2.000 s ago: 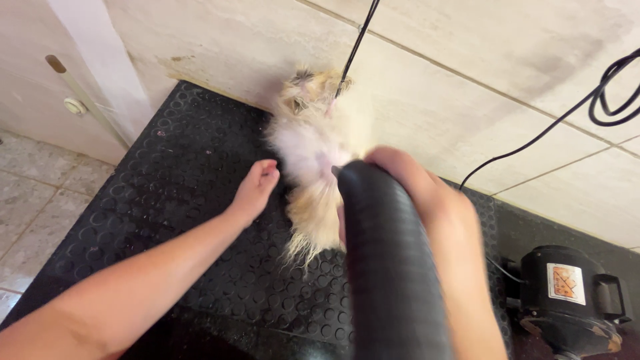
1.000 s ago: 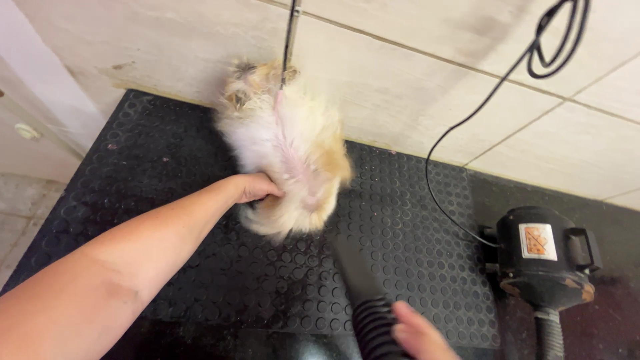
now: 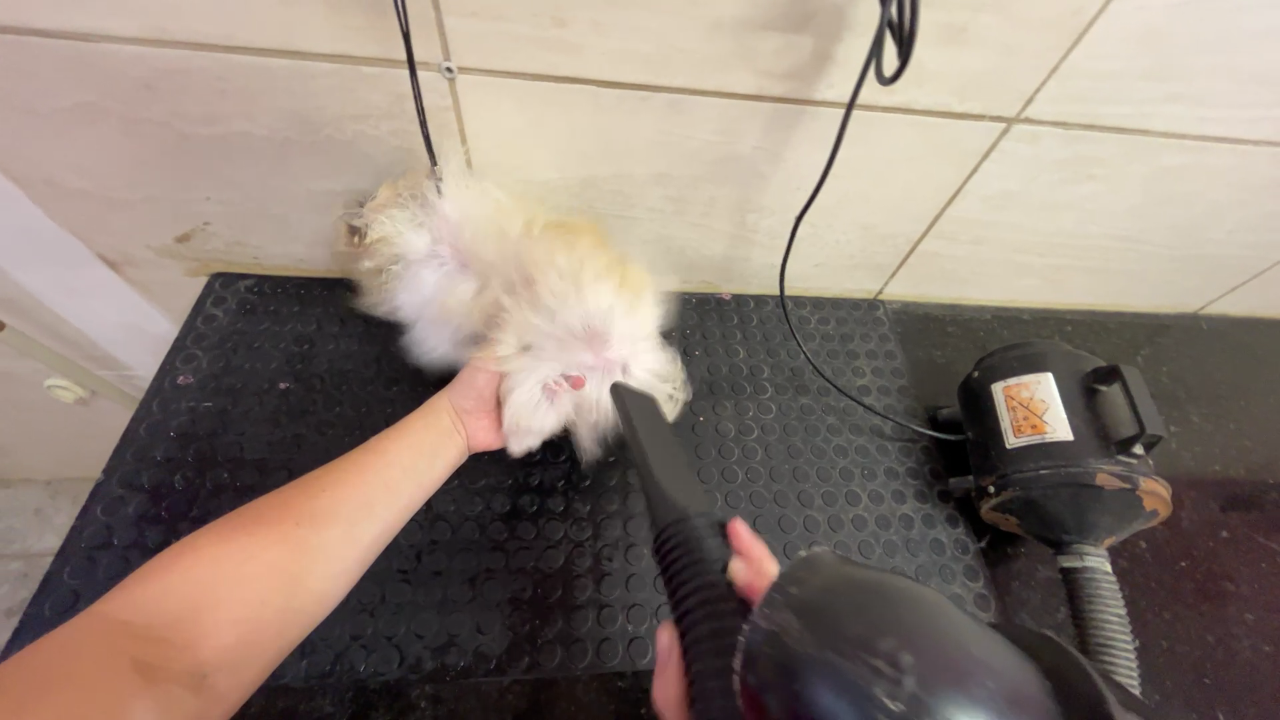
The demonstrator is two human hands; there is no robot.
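A small dog with fluffy white and tan fur [image 3: 570, 310] stands on a black studded rubber mat [image 3: 800, 460] against the wall, its rear toward me and its head at the upper left. A thin dark tether [image 3: 415, 90] runs up from its neck. My left hand [image 3: 478, 405] holds the dog low at its hind leg or belly; the fingers are partly hidden by fur. Around the ribbed black dryer hose, just behind its flat nozzle [image 3: 655, 455], my right hand [image 3: 748, 562] is closed. The nozzle tip is close to the dog's rear.
A black blower motor unit [image 3: 1065, 440] with a handle and worn paint stands on the dark counter at right, its ribbed hose [image 3: 1098, 615] leading down. Its black cord [image 3: 800, 220] hangs along the tiled wall [image 3: 680, 180]. A dark rounded object [image 3: 890, 640] covers the lower right.
The dog's rear has swung to the right, away from its earlier position below the head. The nozzle, clear of the dog one second ago, is now close to its rear. The view has shifted.
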